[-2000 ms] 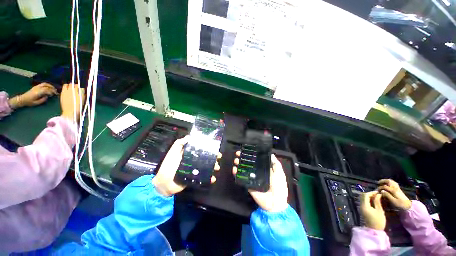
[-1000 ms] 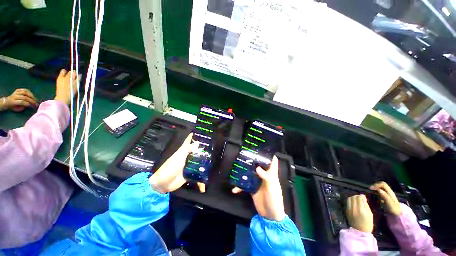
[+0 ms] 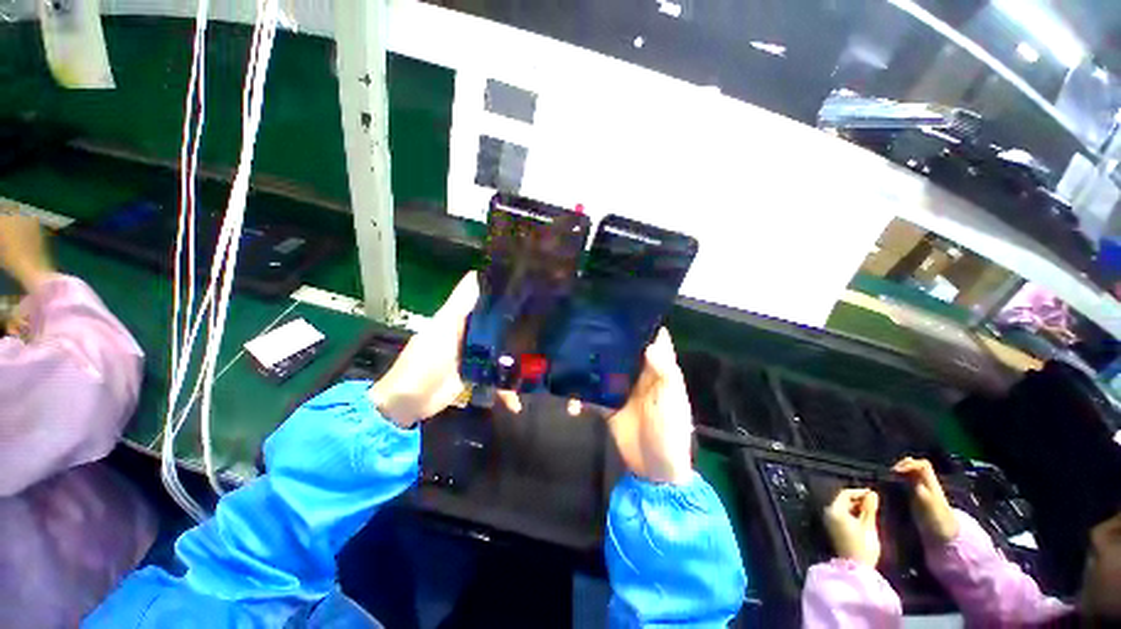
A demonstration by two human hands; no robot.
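My left hand (image 3: pixel 430 359) holds a black smartphone (image 3: pixel 531 289) upright by its left side and lower end. My right hand (image 3: pixel 652 415) holds a second smartphone (image 3: pixel 625 305) by its lower right side. The two phones are side by side, their lower parts close together. Both screens are dark, with a small red patch low on the left phone. Below them is a black phone tray (image 3: pixel 541 473), partly hidden by my hands and the phones.
A small block with a white label (image 3: pixel 285 347) lies left of the tray. White cables (image 3: pixel 221 258) hang at left. A printed page (image 3: pixel 473 160) is behind the phones. Workers in pink sleeves (image 3: pixel 62 381) sit at both sides. Another tray (image 3: pixel 793 516) is at right.
Both phones have been raised and brought close together. Their screens changed from green text lines to mostly dark. The view has shifted, and the left neighbour's hand has moved toward the left edge.
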